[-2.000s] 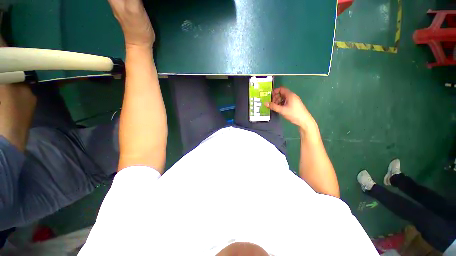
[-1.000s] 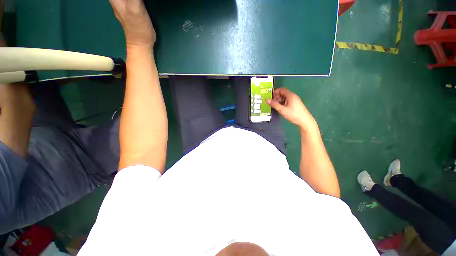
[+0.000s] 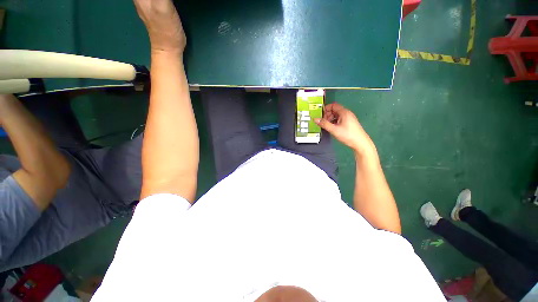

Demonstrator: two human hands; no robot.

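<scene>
A smartphone (image 3: 309, 117) with a green-and-white screen lies on my right thigh, just below the bench edge. My right hand (image 3: 342, 125) is at its right side, thumb on the screen's right part and fingers bent by its edge. My left hand (image 3: 160, 20) rests over the green workbench top (image 3: 342, 47) at the top of the view. Its fingers are cut off by the picture's edge, so whether it holds anything is hidden.
Cream tubes (image 3: 71, 65) with black joints cross the left side, ending beside my left wrist. A seated person (image 3: 71, 194) is at my left. Another person's legs (image 3: 472, 233) are at the lower right. A red stool (image 3: 519, 47) stands at the upper right.
The person at my left has moved an arm and upper body, with the elbow now further right and lower. My own hands and the phone have barely shifted.
</scene>
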